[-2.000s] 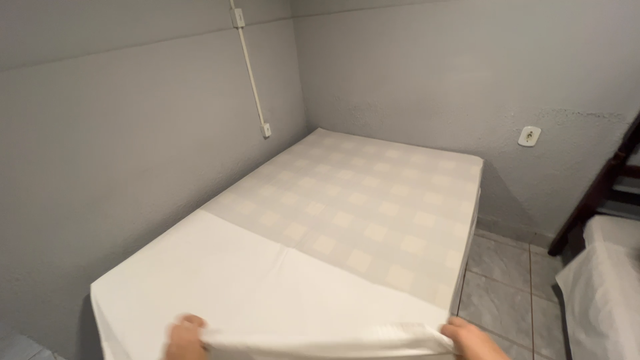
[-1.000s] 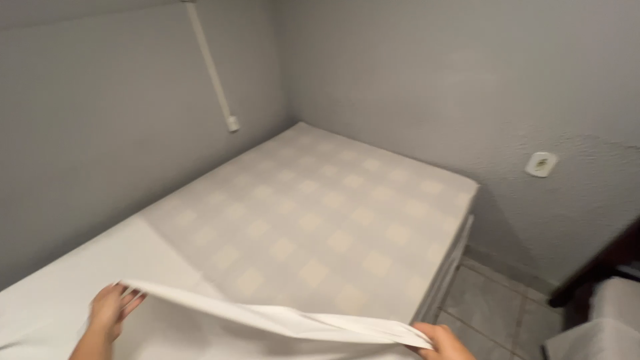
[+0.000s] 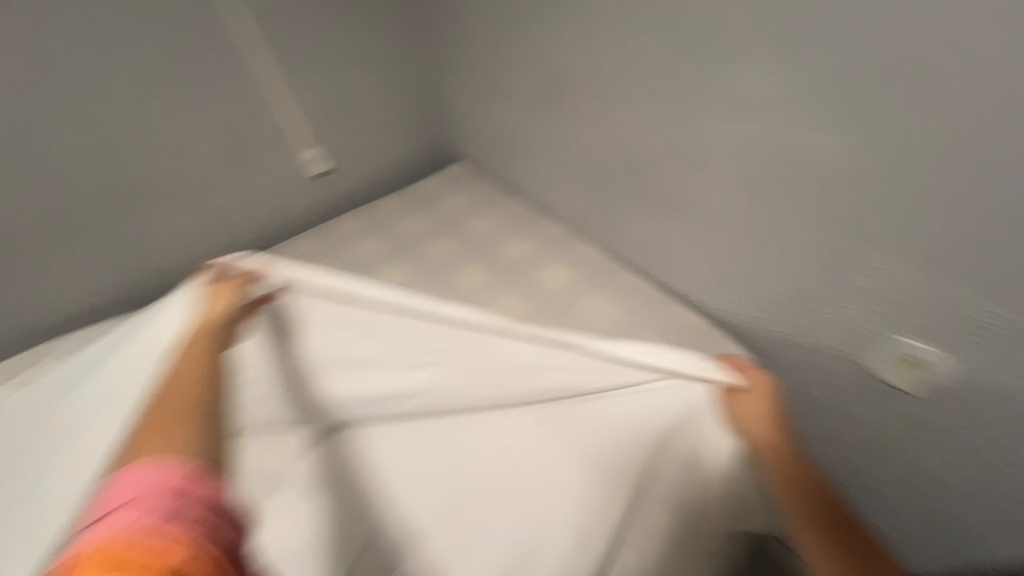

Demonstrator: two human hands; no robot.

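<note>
A white fitted sheet or cover (image 3: 496, 448) is stretched between my two hands over a mattress with a pale checked pattern (image 3: 480, 248). My left hand (image 3: 232, 296) grips the sheet's edge near the left wall. At the right, my right hand (image 3: 748, 396) is closed on the other end of that edge, beside the mattress's far right corner. The sheet hides the near part of the mattress; its far end shows beyond the taut edge. Motion blurs both hands.
Grey walls meet in a corner (image 3: 448, 96) behind the mattress. A white cable conduit ends in a small box (image 3: 316, 161) on the left wall. A white wall outlet (image 3: 912, 366) is on the right wall.
Both hands have moved forward toward the far end of the mattress, drawing the sheet's edge with them. More of the checked surface is now covered. The view has moved closer to the corner.
</note>
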